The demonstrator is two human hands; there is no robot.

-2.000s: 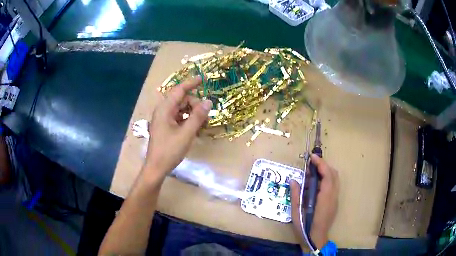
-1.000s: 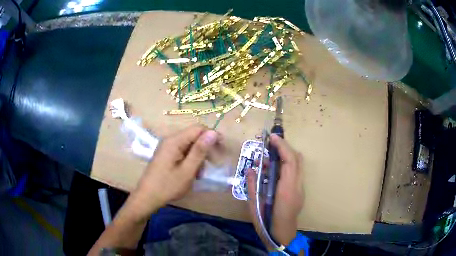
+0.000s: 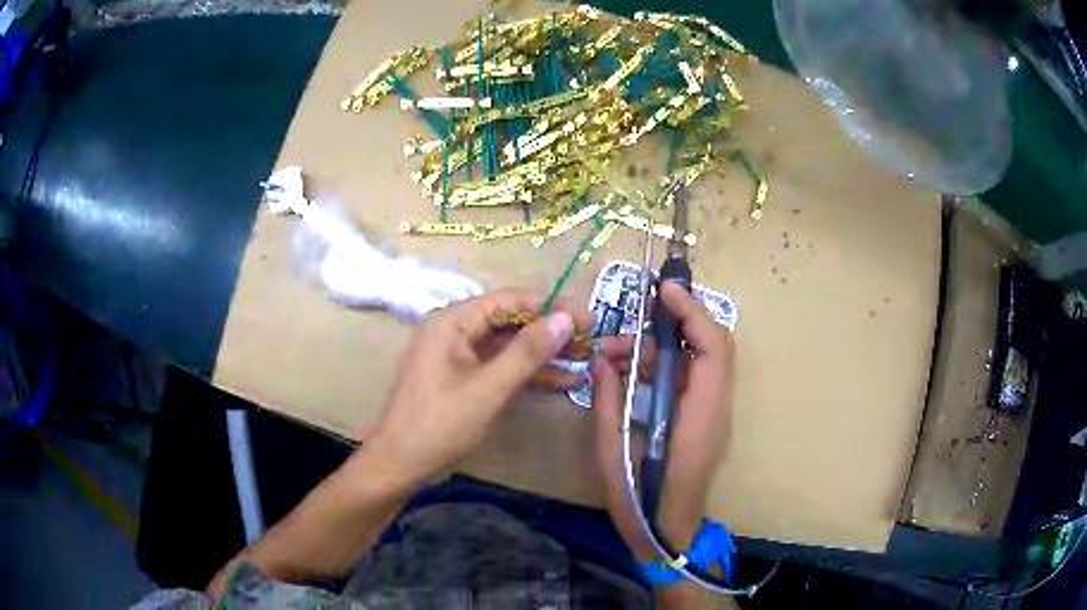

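Observation:
My left hand [image 3: 471, 369] holds a gold contact strip [image 3: 515, 318] between thumb and fingers, and a green wire [image 3: 565, 281] runs up from it. My right hand [image 3: 674, 399] holds a black soldering iron [image 3: 663, 387], its metal tip pointing up toward the strips. A thin pale tube [image 3: 633, 429] runs along the iron. Fingers of my right hand are near the strip; whether they touch it is unclear. The white housing [image 3: 718, 307] lies under and behind my hands, partly hidden. A bagged white cord [image 3: 370, 272] lies left of it.
A pile of gold strips with green wires [image 3: 536, 131] lies on the cardboard sheet [image 3: 822, 393]. A translucent extraction hood [image 3: 906, 101] hangs at upper right. A brown tray [image 3: 971, 465] with a black block [image 3: 1016, 358] is at the right edge. A dark green surface [image 3: 131, 191] lies left.
My left hand has come from the pile down to the housing with a strip in it. My right hand and iron have moved left, closer to my left hand. The camera view has shifted.

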